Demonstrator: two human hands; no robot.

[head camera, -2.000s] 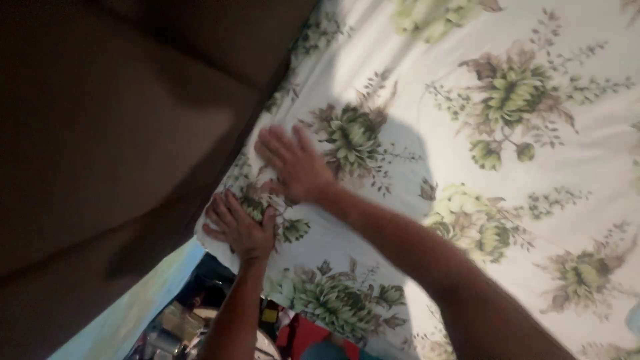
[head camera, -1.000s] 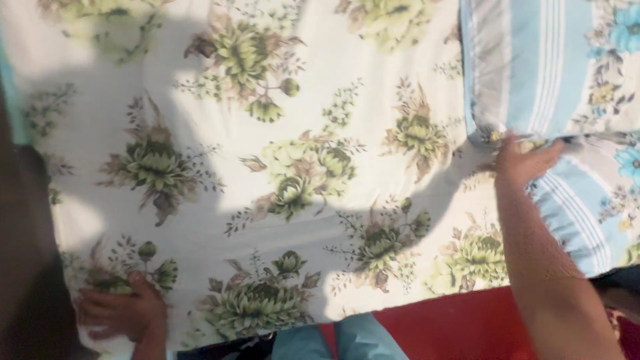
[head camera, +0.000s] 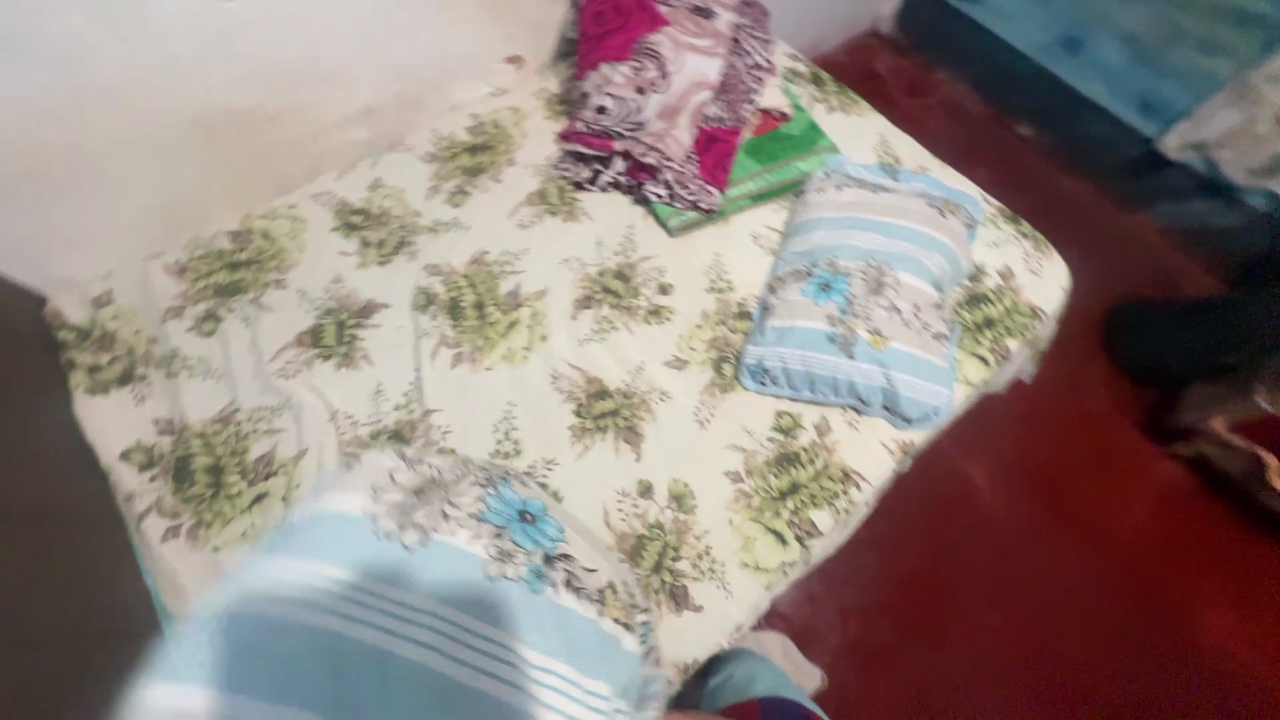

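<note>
A blue striped floral pillow (head camera: pixel 430 610) looms large and blurred at the bottom of the view, near the camera. By its lower right corner a sliver of skin shows, seemingly my right hand (head camera: pixel 690 714); its fingers and grip are hidden. My left hand is out of sight. Behind the near pillow spreads a white bedsheet with green flowers (head camera: pixel 520 400), with some creases at its left. A matching pillow (head camera: pixel 860 295) lies on the sheet near the right edge. Folded patterned magenta and brown cloth (head camera: pixel 665 100) rests beside and partly over a green item (head camera: pixel 765 165).
A pale wall (head camera: pixel 250 110) borders the bed's far left side. Red floor (head camera: pixel 1000 560) runs along the right side. Dark objects (head camera: pixel 1190 340) stand at the far right, below a blue surface (head camera: pixel 1120 50). Teal clothing (head camera: pixel 750 670) shows at the bottom.
The view has swung widely to show more of the bed. Both hands were on the bed earlier, the right one at the pillows; now one pillow is close to the camera and the left hand is out of view.
</note>
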